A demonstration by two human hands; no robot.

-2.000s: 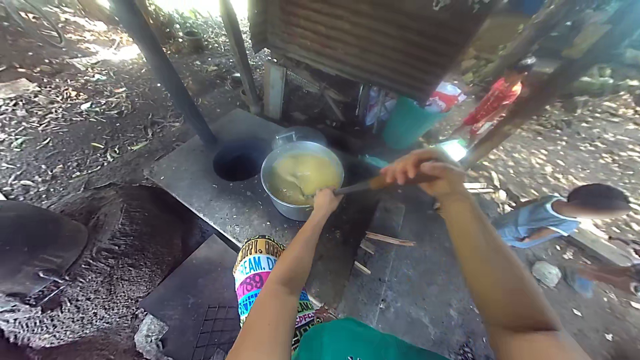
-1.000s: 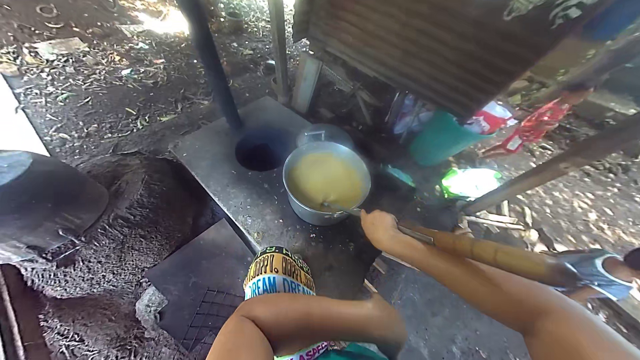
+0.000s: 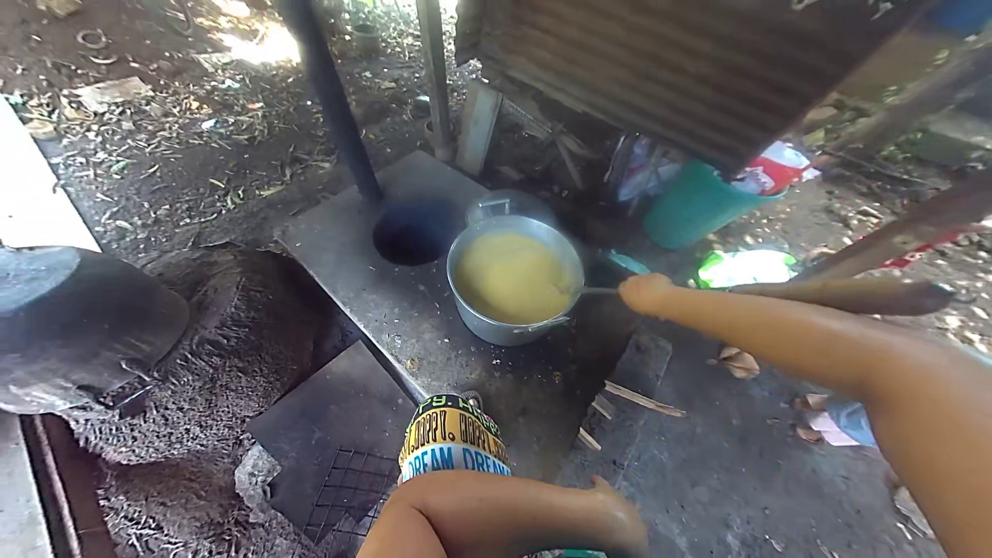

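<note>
My right hand (image 3: 647, 294) is closed around the metal shaft of a long-handled utensil (image 3: 852, 296), near the pot's rim. Its thick wooden handle runs back beside my right forearm, and its lower end dips into the pot. The round metal pot (image 3: 508, 333) has side handles and holds a pale yellow liquid (image 3: 511, 275); it stands on a concrete stove top. Low in the view, my left hand (image 3: 616, 515) is blurred, off the utensil, with its thumb raised. Its fingers are not clear, and nothing shows in it.
Left of the pot is a round opening (image 3: 415, 232) in the stove top (image 3: 333, 240), beside a dark pipe (image 3: 329, 101). A blackened vessel (image 3: 77, 325) is at far left. A corrugated sheet (image 3: 659, 70) overhangs a green bucket (image 3: 697, 205). Wood sticks (image 3: 643, 399) lie right of the stove.
My left hand has let go of the shaft beside the pot and moved down. My right hand has gone from the wooden handle to the shaft. A person at the right is now mostly out of view.
</note>
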